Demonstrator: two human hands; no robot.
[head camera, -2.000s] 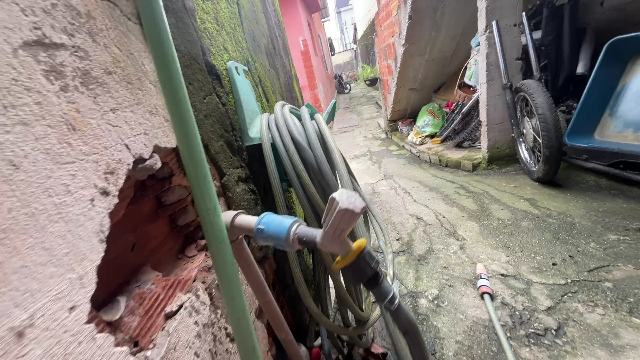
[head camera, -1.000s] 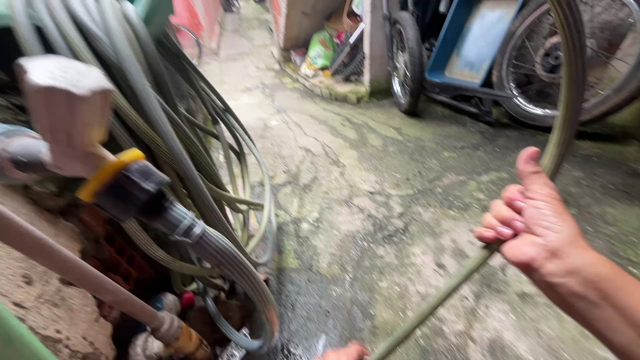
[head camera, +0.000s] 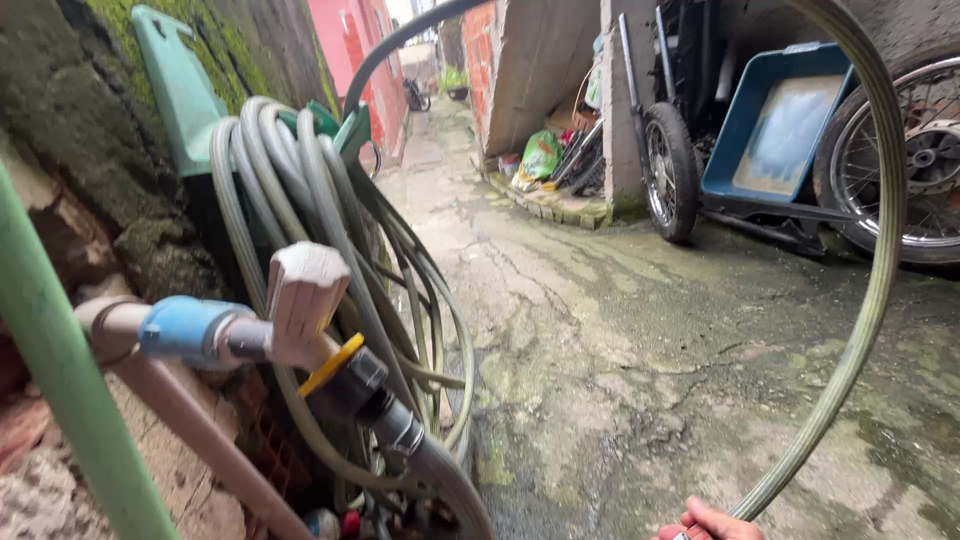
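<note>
At the bottom edge, right of centre, my right hand (head camera: 709, 521) is partly in view, closed around the green-grey ribbed garden hose (head camera: 847, 382) near a small red and pale fitting. From there the hose rises in a wide loop on the right, leaves the top of the view and comes down to the green plastic hose holder (head camera: 176, 97) on the wall. Several coils of hose (head camera: 300, 180) hang on it. In front of them, a tap with a pale faceted handle (head camera: 307, 292) joins a blue pipe coupling (head camera: 191, 330) and a dark hose connector (head camera: 394, 424). My left hand is out of view.
A green pole (head camera: 67, 360) stands close at the left, before a broken brick wall. Wet, cracked concrete ground (head camera: 570, 375) runs along the passage. At right are motorcycle wheels (head camera: 670, 172), a blue tray (head camera: 720, 150) and a pillar (head camera: 626, 112); a green bag (head camera: 538, 155) lies behind.
My right hand, earlier raised at the right on the hose, is now low at the bottom edge. The hose now arches over the top of the view. The fingertips at the bottom centre are gone.
</note>
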